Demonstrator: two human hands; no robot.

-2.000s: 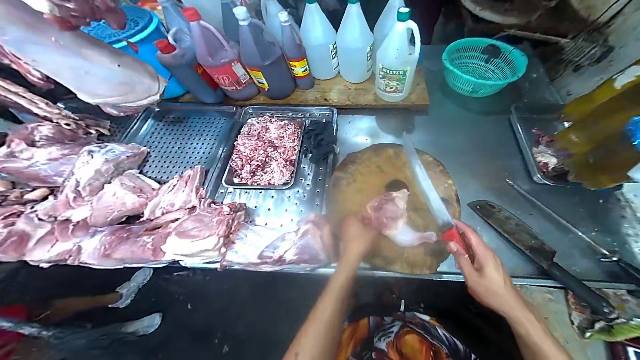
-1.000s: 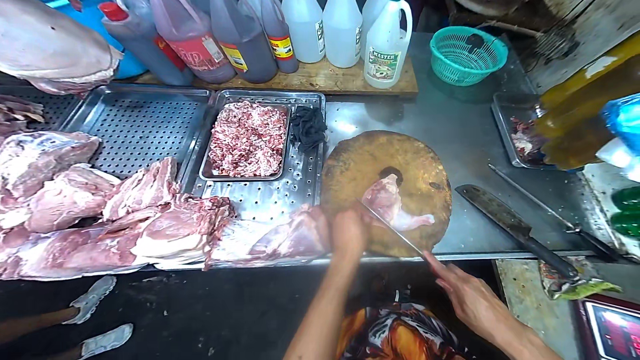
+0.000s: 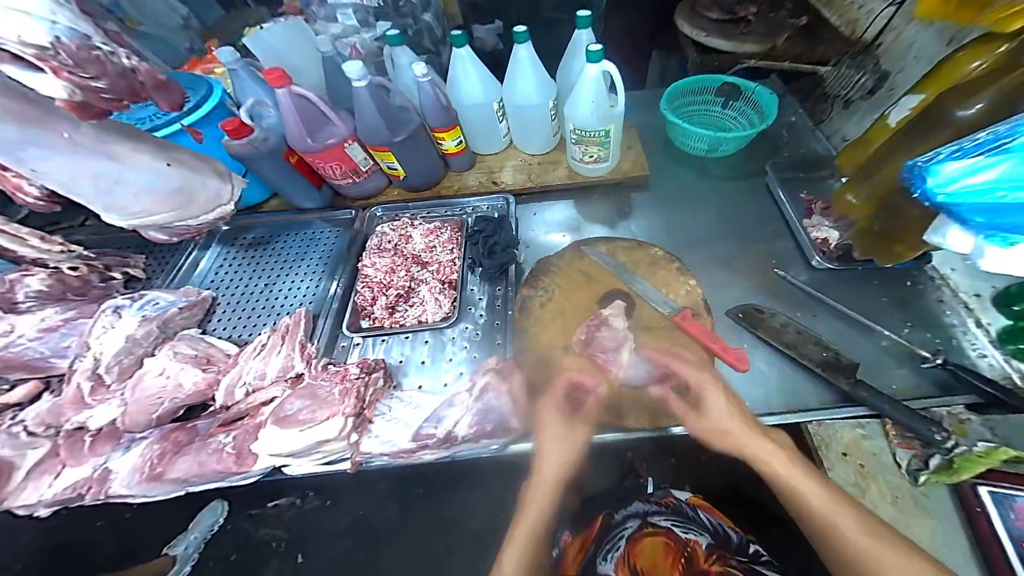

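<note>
A piece of raw meat (image 3: 606, 340) with a pale narrow end lies on the round wooden chopping block (image 3: 552, 296). My left hand (image 3: 570, 404) is blurred at the block's near left part, its fingers curled close to the meat; whether it holds anything cannot be told. My right hand (image 3: 700, 396) is at the right of the meat, its fingers at the pale end, blurred, so a firm grip cannot be made out. Behind my right hand a knife with a red handle (image 3: 710, 340) rests on the block, its blade pointing to the far left and its handle past the right edge.
A cleaver-like knife (image 3: 800, 344) and a sharpening steel (image 3: 856, 312) lie at the right. Left of the block are ground meat (image 3: 410, 272) in a tray, a black cloth (image 3: 491, 246) and large raw cuts (image 3: 304, 420). Bottles (image 3: 594, 120) and a green basket (image 3: 718, 120) stand behind.
The red-handled knife, held in my right hand in both earlier frames, now lies on the block. My right hand has let go of it and come to the meat.
</note>
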